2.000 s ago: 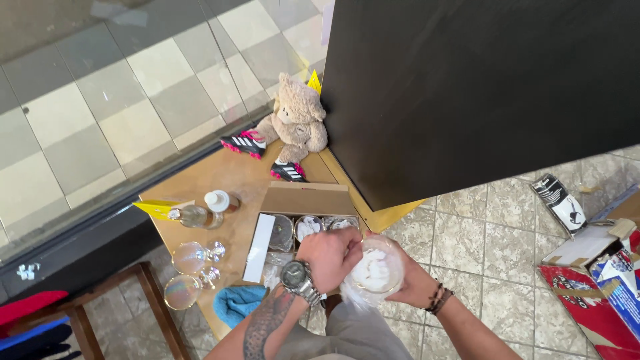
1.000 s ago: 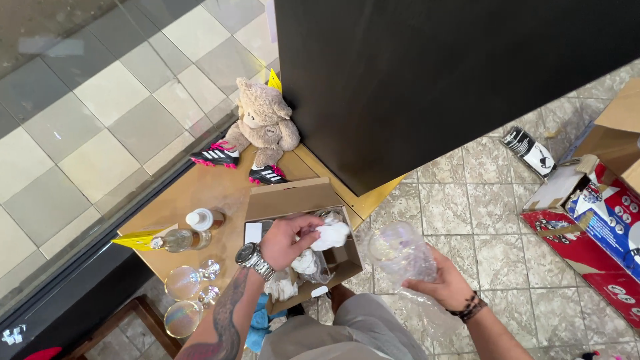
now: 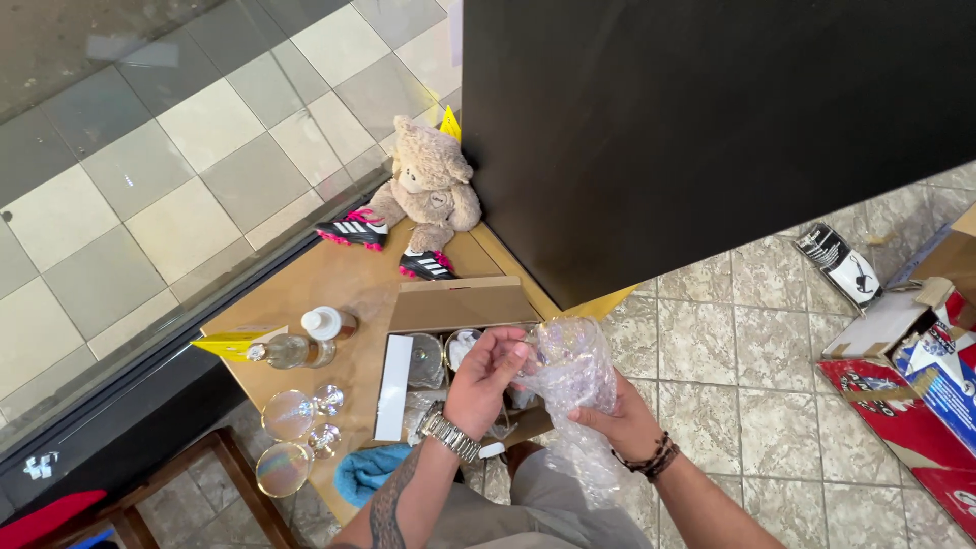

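My right hand (image 3: 621, 412) holds a glass in bubble wrap (image 3: 572, 381), its round rim facing up. At the left side of that rim, the fingers of my left hand (image 3: 492, 374) pinch the edge of the wrap or glass; which one, I cannot tell. Below and behind my left hand is an open cardboard box (image 3: 465, 305) with dividers, holding several wrapped glasses (image 3: 425, 360), one with white paper in it. Two iridescent stemmed glasses with gold rims (image 3: 288, 415) lie on the wooden surface to the left. A blue towel (image 3: 370, 474) is beside the box.
A clear bottle (image 3: 284, 351) and a white-capped bottle (image 3: 326, 324) stand by a folded yellow card (image 3: 232, 341). A teddy bear (image 3: 435, 183) in cleats sits against the large black panel (image 3: 686, 130). Red and blue cartons (image 3: 884, 412) and a black-and-white package (image 3: 839, 267) are on the tiled floor.
White paper was in my left hand over the box a second ago; that hand has moved right to the wrapped glass and no longer shows the paper. My right hand still holds the glass.
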